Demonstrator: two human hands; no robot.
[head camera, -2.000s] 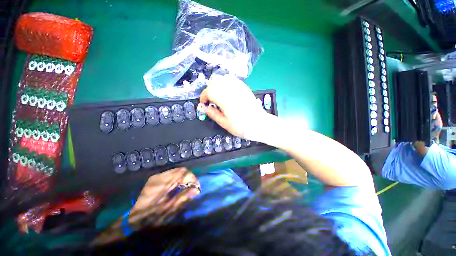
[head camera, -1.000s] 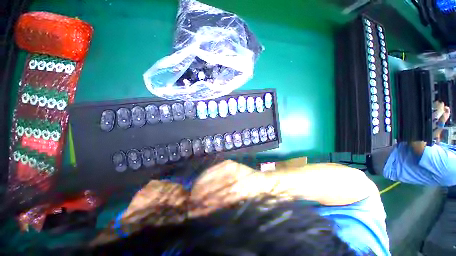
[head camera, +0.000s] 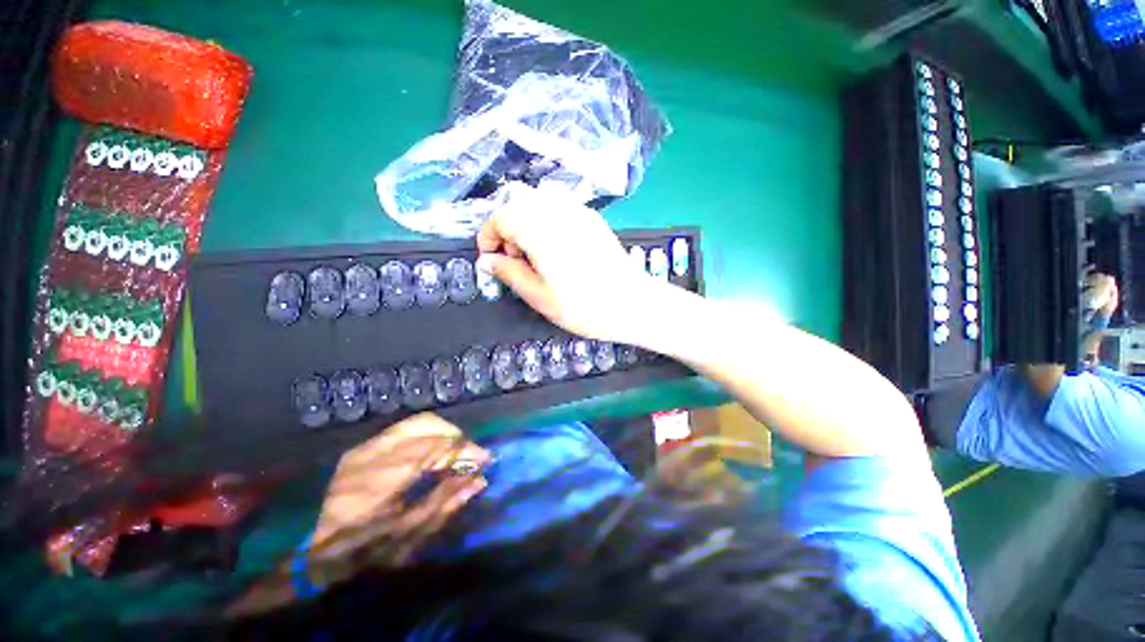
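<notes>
The black foam tray (head camera: 414, 332) holds two rows of dark glossy oval housings. Pale round-topped circuit boards show in top-row slots at its right end (head camera: 679, 256). My right hand (head camera: 559, 263) is over the top row, fingertips pinched at a pale circuit board (head camera: 490, 284) in or just above a slot; the fingers partly hide it. My left hand (head camera: 396, 483) is below the tray, fingers closed around a small shiny part (head camera: 465, 468), blurred and partly covered by dark hair.
A clear plastic bag (head camera: 540, 126) with dark parts lies behind the tray. Red bubble wrap (head camera: 151, 82) with boards lies left. Stacked foam trays (head camera: 879, 238) stand right, the top one filled. A cardboard box (head camera: 743, 435) is below. Another person's blue sleeve (head camera: 1092, 420) shows right.
My right hand went from the tray down to my left hand, then back to the top row, now one slot further left. The whole view has shifted slightly.
</notes>
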